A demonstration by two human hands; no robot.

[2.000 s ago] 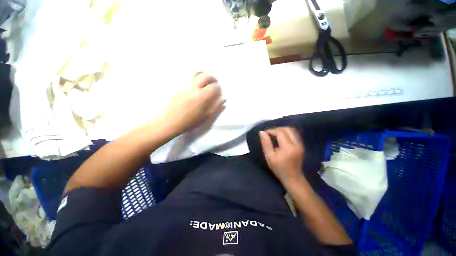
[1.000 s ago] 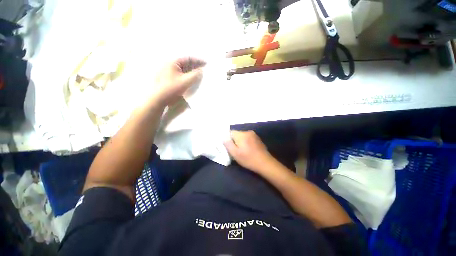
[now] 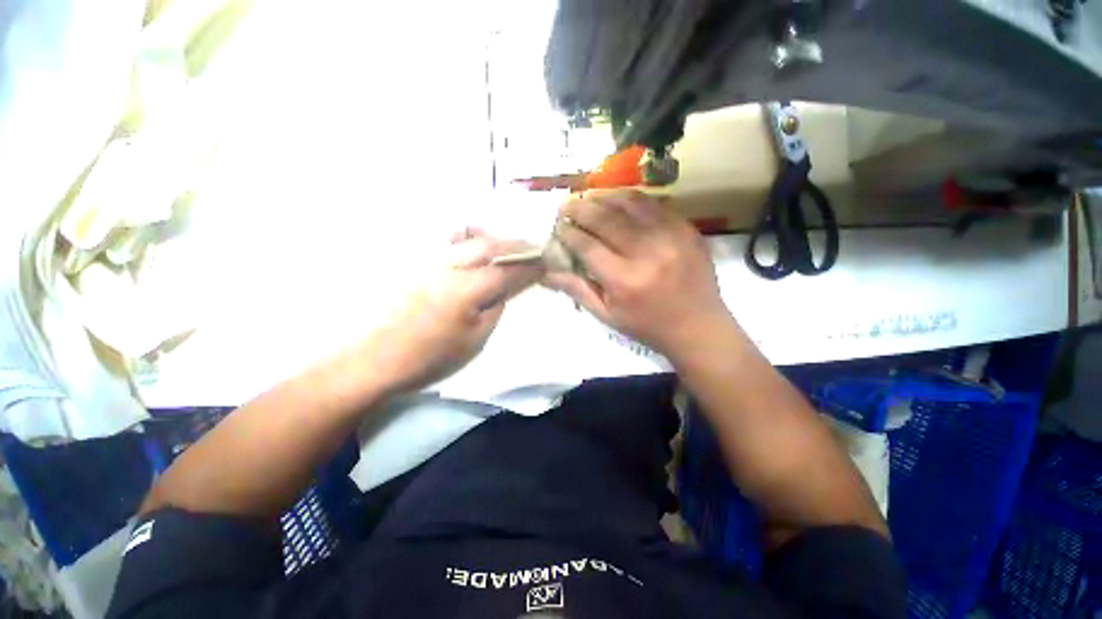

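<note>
A white fabric panel (image 3: 514, 397) lies over the table's front edge and hangs toward the lap; it blends into the bright table. My left hand (image 3: 465, 296) and my right hand (image 3: 628, 260) meet just in front of the needle area. Both pinch a small folded piece of the fabric, with a cream edge showing between the fingers. The presser foot area (image 3: 659, 163) is behind my right hand, beside an orange-red mark (image 3: 616, 169). What lies under the fingers is hidden.
The dark sewing machine head (image 3: 725, 55) spans the upper right. Black-handled scissors (image 3: 792, 218) lie right of the needle. Cream strips (image 3: 115, 242) are heaped at the left. A blue basket (image 3: 967, 484) with a white piece (image 3: 870, 466) is below right.
Both hands have come together near the needle; my right hand has risen from the table's front edge. The view has shifted, showing more of the machine head.
</note>
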